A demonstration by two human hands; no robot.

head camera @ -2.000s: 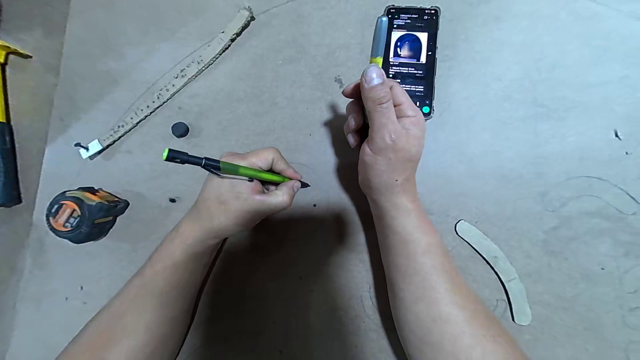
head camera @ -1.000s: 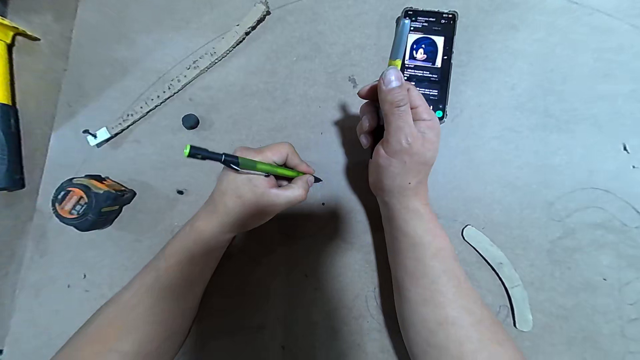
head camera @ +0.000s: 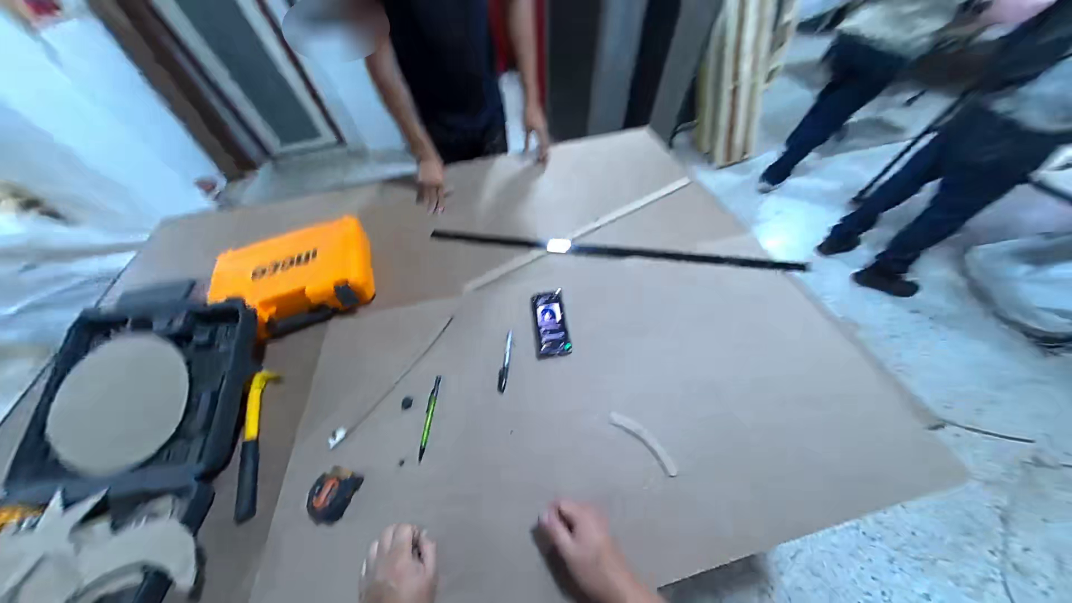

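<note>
Near the bottom of the view, my left hand (head camera: 399, 563) rests on the large board (head camera: 754, 419), fingers curled, below a tape measure (head camera: 333, 496). My right hand (head camera: 586, 540) lies to its right, also curled, with nothing seen in it. Beyond them a green and black pencil (head camera: 430, 419) lies beside a small dark disc (head camera: 407, 403). Another pen-like tool (head camera: 505, 362) lies left of a lit phone (head camera: 550, 324). A curved strip (head camera: 645, 444) is above and right of my right hand. The image is somewhat blurred.
A yellow-handled hammer (head camera: 251, 444), an open black case (head camera: 226, 368) and an orange case (head camera: 293, 268) stand at left. A long black bar (head camera: 687, 255) crosses a pale strip (head camera: 628, 209). A person's hands (head camera: 431, 180) touch the far edge; other people stand at right.
My left hand has let go of the green pencil, and my right hand has let go of the tool it held by the phone. Both now lie on the board. The view has tilted up and widened greatly.
</note>
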